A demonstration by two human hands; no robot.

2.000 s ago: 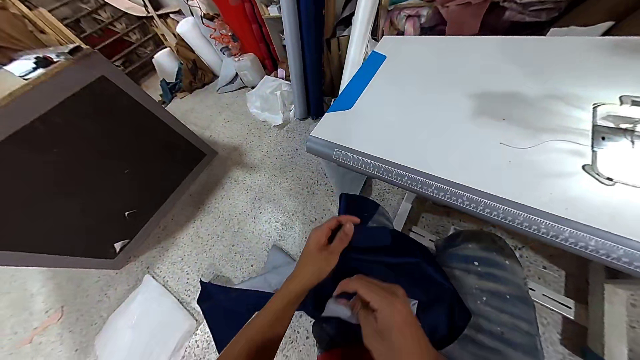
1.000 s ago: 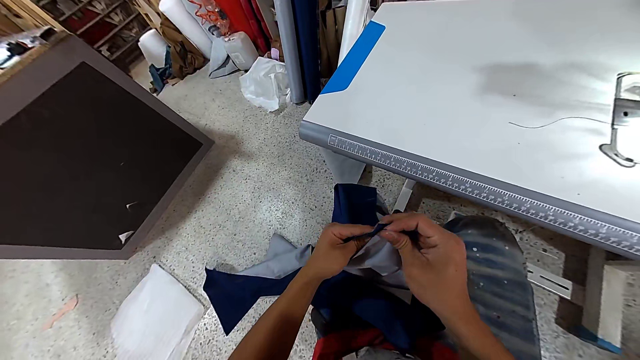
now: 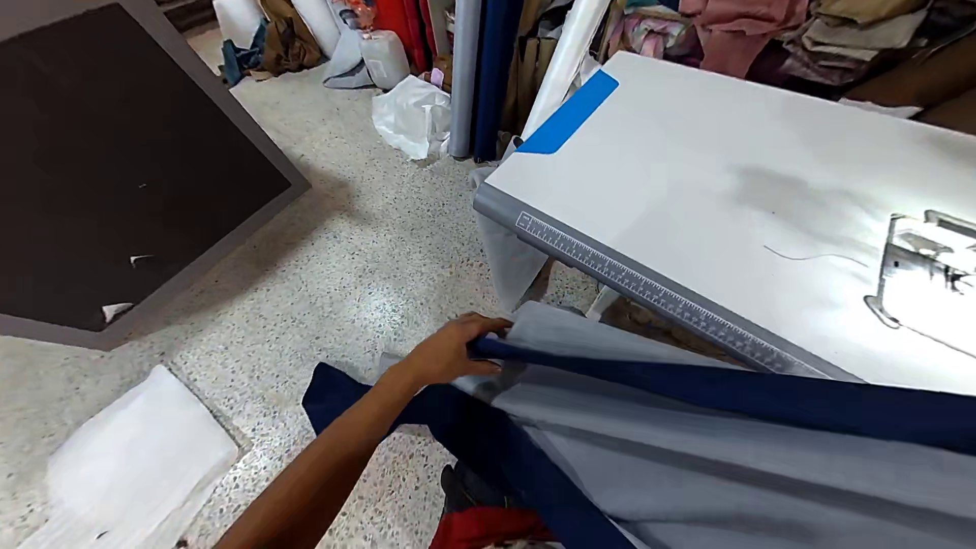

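Note:
A large piece of grey fabric (image 3: pixel 686 465) with navy blue bands (image 3: pixel 686 385) stretches from the lower middle to the right edge, in front of the sewing table. My left hand (image 3: pixel 461 347) grips its upper left corner, thumb and fingers on either side of the navy edge. Another navy part (image 3: pixel 335 396) hangs beneath my forearm, over the floor. My right hand is out of view. The sewing machine's metal needle plate area (image 3: pixel 923 267) is brightly lit on the white tabletop (image 3: pixel 686 175), with a loose thread (image 3: pixel 816 255) beside it.
A grey table edge with a printed ruler (image 3: pixel 633 282) borders the fabric. At left stands a dark brown panelled surface (image 3: pixel 130 168). A white sheet (image 3: pixel 141 457) and a white plastic bag (image 3: pixel 412 114) lie on the speckled floor. Fabric rolls (image 3: pixel 465 76) stand behind, near piled cloth (image 3: pixel 862 30).
The bunched fabric between both hands is now spread out toward the right. My right hand has left the view. My left hand holds the fabric's edge near the table.

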